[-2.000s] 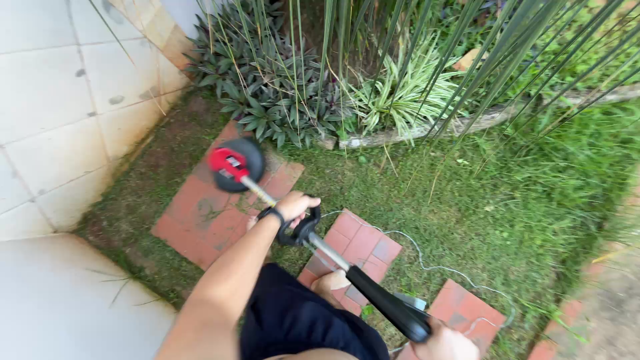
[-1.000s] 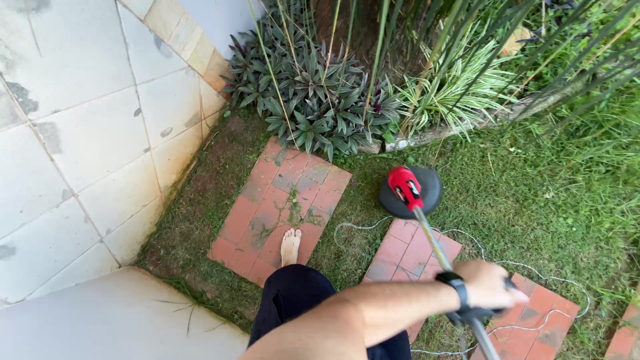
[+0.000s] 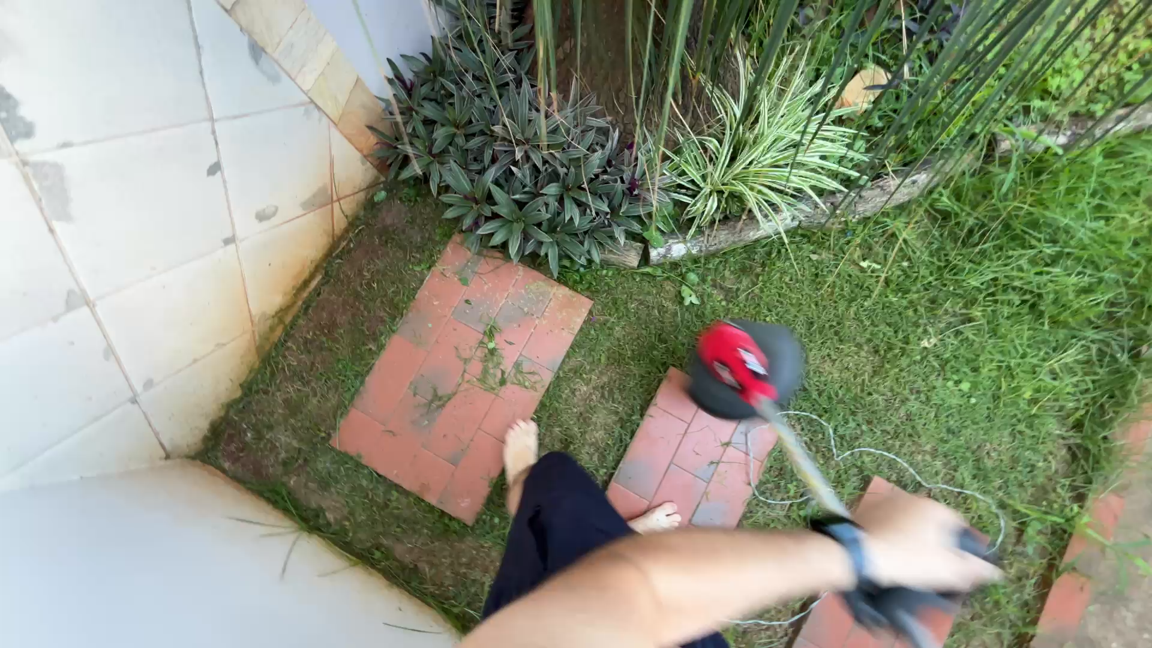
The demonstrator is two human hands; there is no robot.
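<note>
My left hand (image 3: 927, 544), with a dark band on its wrist, is closed around the black front handle of a string trimmer; motion blurs the hand. From there the trimmer's metal shaft (image 3: 805, 463) runs up and left to its red head (image 3: 733, 360). A dark round guard (image 3: 778, 355) surrounds the head, which is over the grass and the top corner of the middle brick paver slab (image 3: 675, 445). The trimmer's rear part is out of the frame, and so is my right hand.
A thin pale cord (image 3: 882, 452) loops over the grass by the slabs. My bare feet are on the left slab (image 3: 441, 360) and the middle one. A log edging (image 3: 792, 220) borders the plants. Tiled wall (image 3: 135, 207) stands at left, tall grass (image 3: 1071, 234) at right.
The trimmer head first swung right, from the left slab to the grass by the middle slab. My right hand, on the rear grip two seconds ago, has left the view.
</note>
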